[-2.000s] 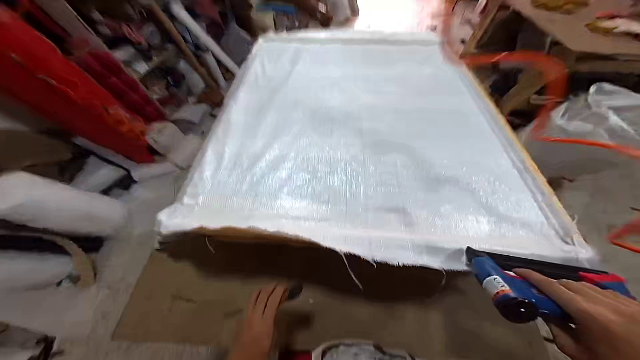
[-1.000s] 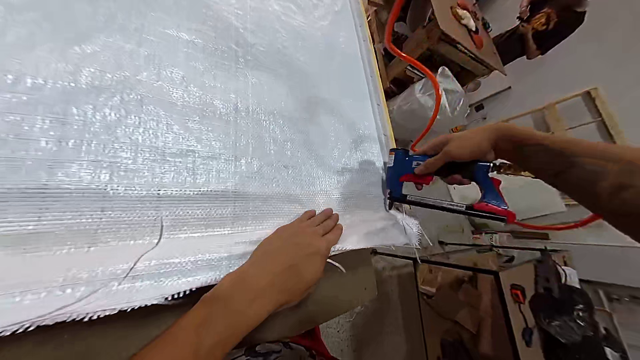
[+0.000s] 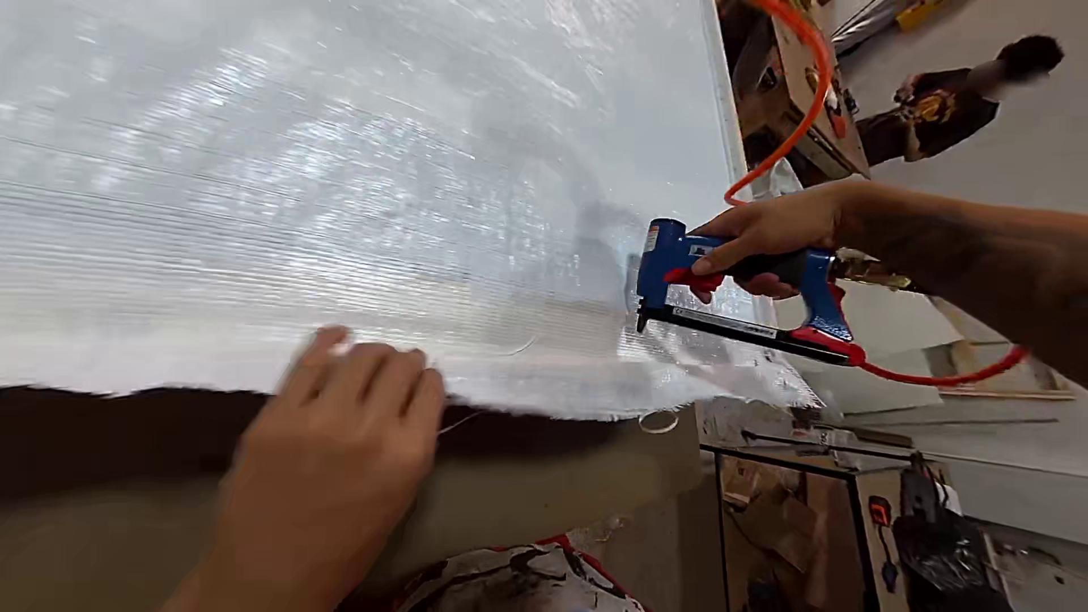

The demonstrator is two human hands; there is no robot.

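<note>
My right hand [image 3: 765, 238] grips a blue and red pneumatic stapler [image 3: 731, 289] by its handle, a finger near the red trigger. The tool's nose is over the right part of the white woven sheet [image 3: 408, 212], near its corner; whether it touches cannot be told. My left hand [image 3: 340, 450], blurred, is at the sheet's frayed lower edge with fingers spread and nothing visibly held. Loose threads hang from that edge. An orange air hose [image 3: 803, 119] curves behind the right hand.
Another person [image 3: 943, 110] stands at the upper right near a wooden workbench [image 3: 812, 102]. Brown board [image 3: 527, 501] lies below the sheet's edge. At the lower right are an open-fronted cabinet [image 3: 790, 518] and a black plastic bag [image 3: 943, 544].
My left hand has moved left along the sheet's edge and off its surface. The stapler, against the right border a second ago, is now farther in over the sheet.
</note>
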